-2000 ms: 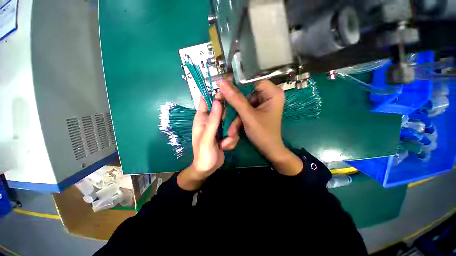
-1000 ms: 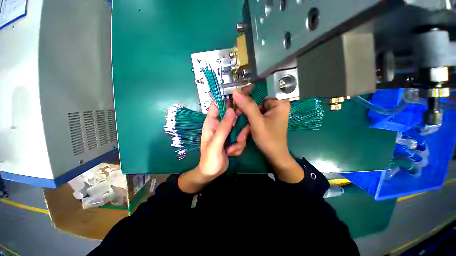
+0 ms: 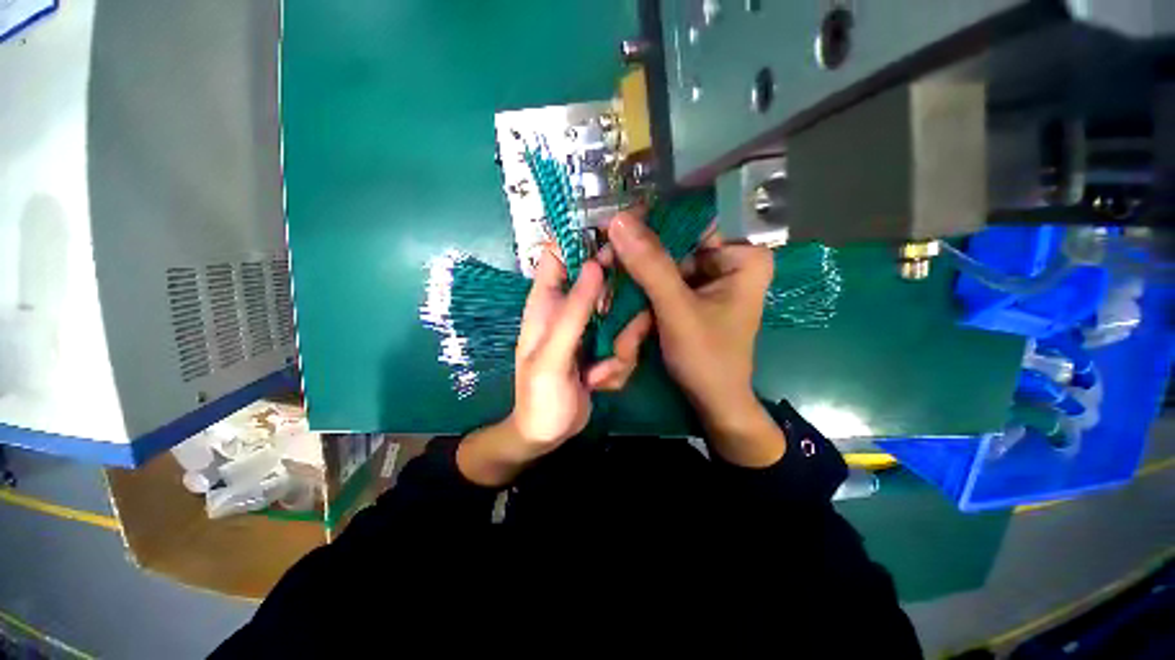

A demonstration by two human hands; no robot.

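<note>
My left hand [image 3: 557, 361] holds a small bunch of green wires [image 3: 554, 194] that stands up from its fingers over the silver base plate [image 3: 512, 155]. My right hand [image 3: 702, 322] grips a thicker green wire bunch [image 3: 679, 219], with thumb and fingertip at the small silver mechanism [image 3: 603, 213]. The fingertips of both hands almost meet there; exact contact is hidden. A wire pile [image 3: 483, 316] with silver-white tips fans out left of my left hand. More green leads [image 3: 802, 290] spread out right of my right hand.
The grey machine head [image 3: 799, 97] overhangs the upper right, with a brass-coloured block [image 3: 635, 116] at its edge. A white-grey cabinet [image 3: 193, 194] stands left. A carton [image 3: 193, 548] with translucent plastic pieces is lower left. Blue bins [image 3: 986, 458] with wire bundles are at right.
The camera view has shifted, so the machine head shows more fully than two seconds ago. Both hands stay at the mechanism, and the right-hand bunch shows more above the fingers.
</note>
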